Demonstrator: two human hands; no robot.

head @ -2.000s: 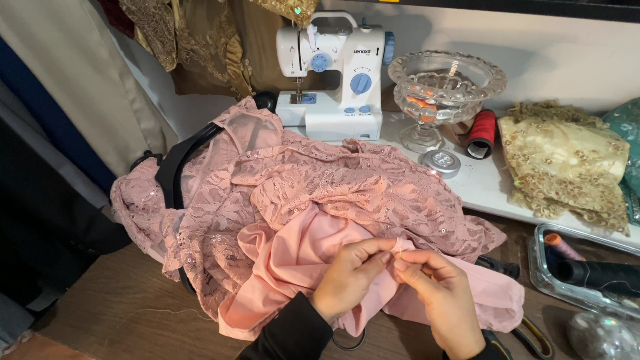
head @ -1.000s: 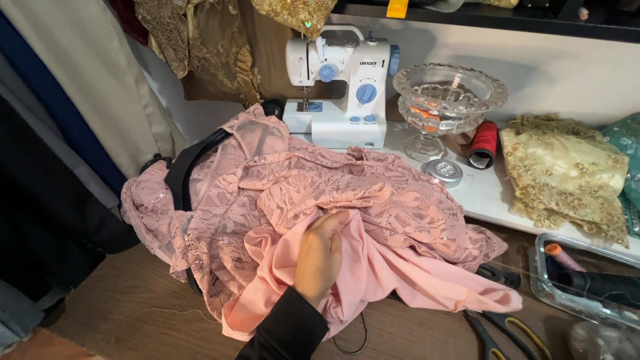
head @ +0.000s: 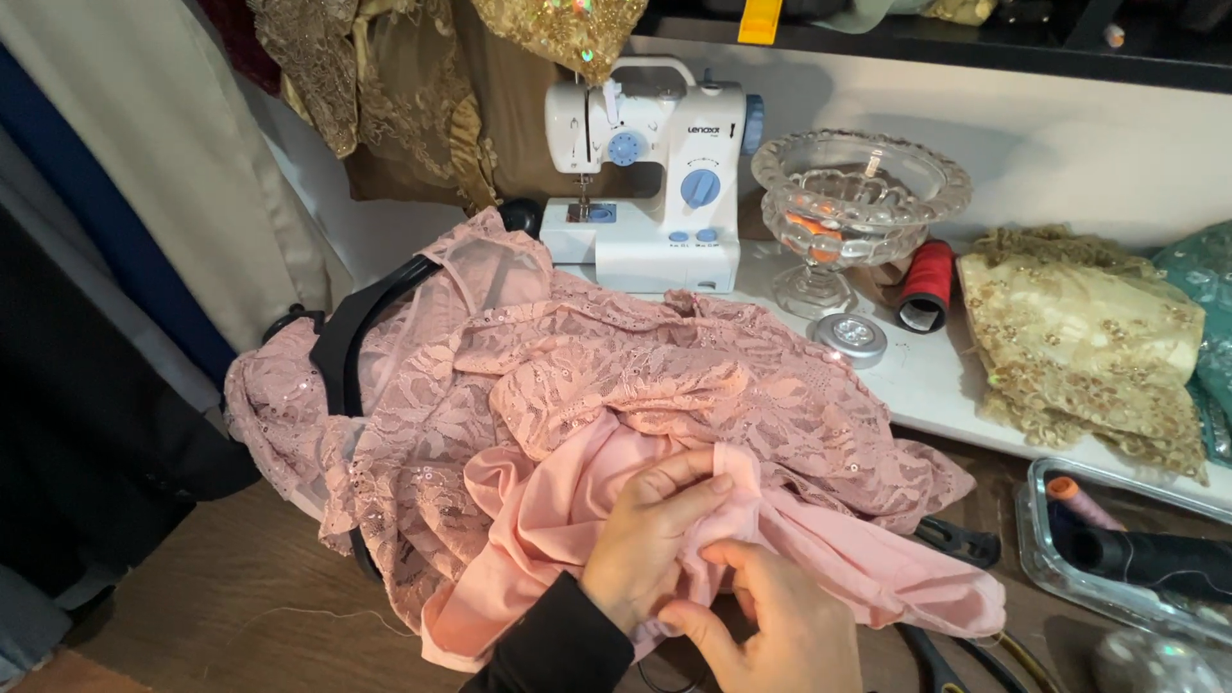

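A pink lace garment with sequins lies heaped over a black hanger, its smooth pink lining spread at the front. My left hand pinches a folded edge of the lining between thumb and fingers. Just to its right and nearer to me, my right hand has its thumb and forefinger apart beside the fabric; whether it holds a needle or thread is too small to tell. Black-handled scissors lie partly hidden below the lining's right end.
Behind the garment stand a white sewing machine and a glass pedestal bowl. A red thread spool, a round push light and gold lace fabric are at right, above a clear plastic box of spools. Clothes hang at left.
Two seconds ago both hands met at the lining; one second ago only my left hand showed, on the lining. Now my right hand is back in view and the left holds up a folded edge.
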